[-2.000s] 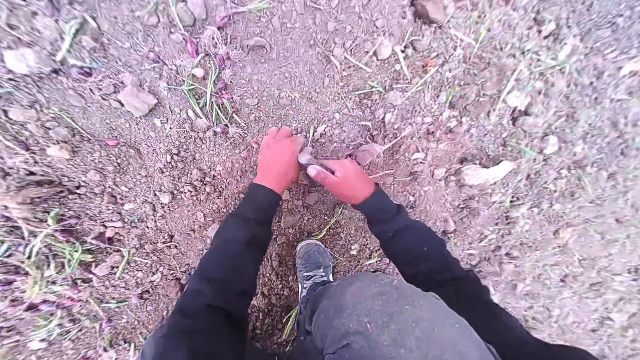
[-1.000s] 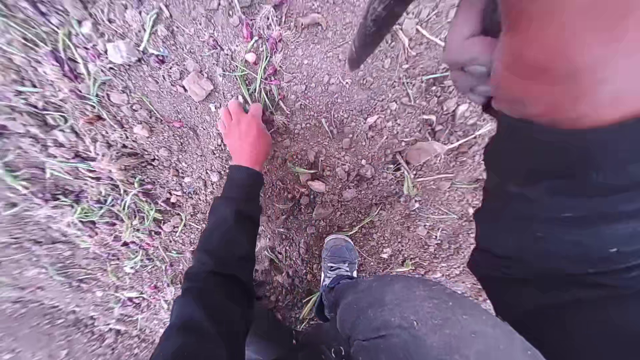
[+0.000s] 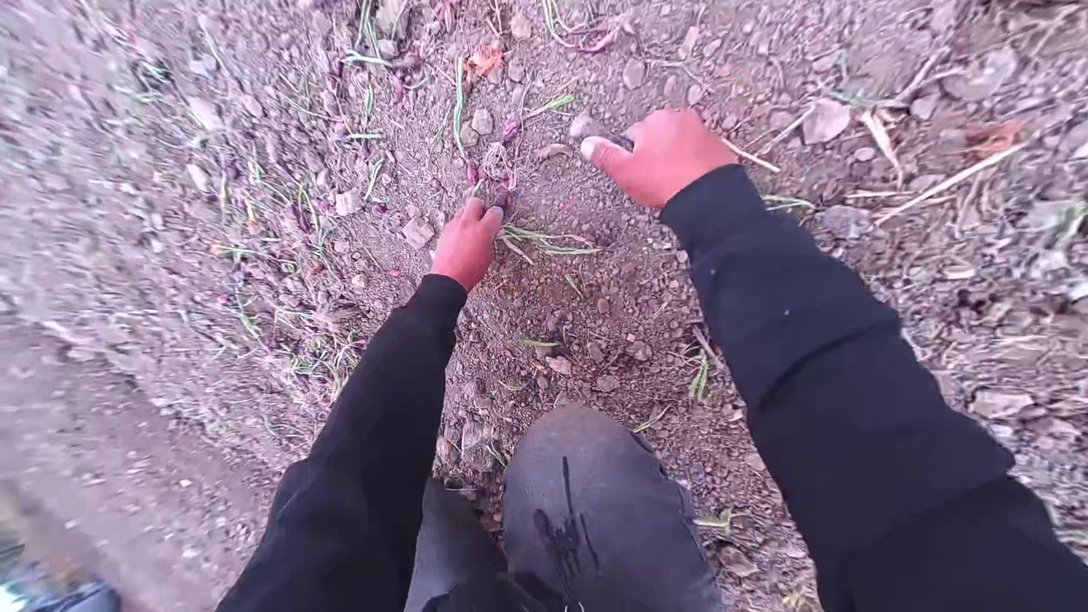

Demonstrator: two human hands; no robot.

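Observation:
My left hand reaches down to the soil at centre left, its fingers closed on a small bunch of red onions whose green leaves trail out to the right on the ground. Up and to the right of it, my right hand is wrapped around the handle of a tool, with the rounded handle end pointing left past my thumb. The rest of the tool is hidden or too blurred to name.
Loose red onions with green leaves lie scattered at left. Stones, dry stalks and clods cover the soil. My bent knee is at bottom centre. A blurred dark object shows in the bottom left corner.
My right hand, raised close to the camera a second ago, is now lower over the soil. My left hand was on the ground beside onion leaves and now grips a bunch. The view has shifted.

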